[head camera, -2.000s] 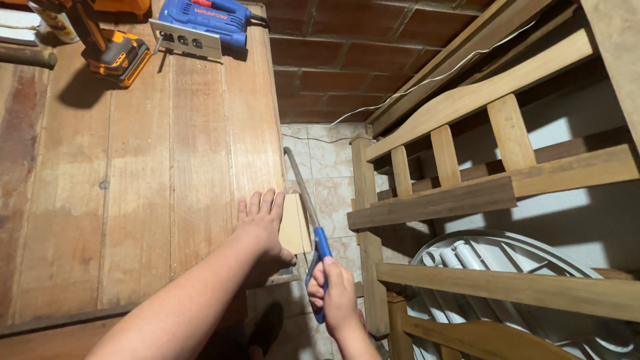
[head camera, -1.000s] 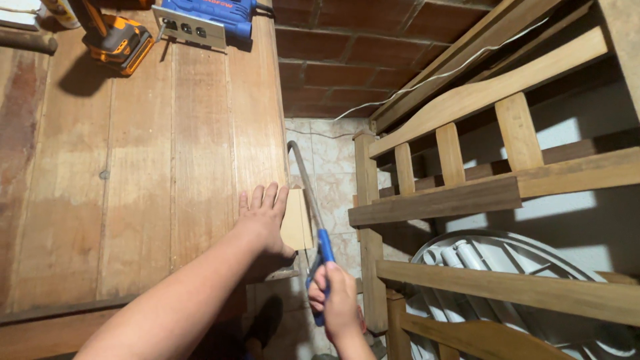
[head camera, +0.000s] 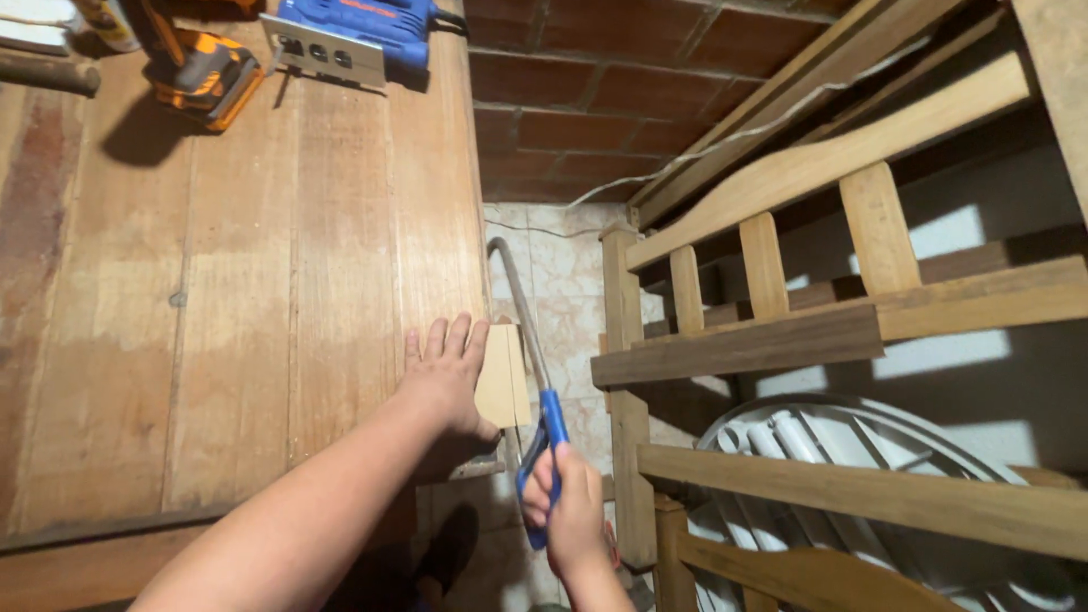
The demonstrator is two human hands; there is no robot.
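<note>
With fingers spread, my left hand (head camera: 446, 374) presses on the near right part of the wooden tabletop (head camera: 340, 255) and against a pale wood piece (head camera: 500, 378) that juts past the table's right edge. A thin dark line runs lengthwise along that piece. My right hand (head camera: 565, 501) is closed around the blue handle of a hacksaw (head camera: 529, 327), whose curved metal frame extends forward beside the edge. Most of the blade is hidden at the piece.
A blue jigsaw (head camera: 361, 30) and an orange and black cordless drill (head camera: 204, 76) stand at the back of the table. On the right are a slatted wooden bed frame (head camera: 765, 340) and white plastic furniture (head camera: 799, 450). A brick wall (head camera: 595, 93) rises behind.
The hacksaw and my right hand shift slightly along the table's edge between frames. My left hand stays at the pale wood piece.
</note>
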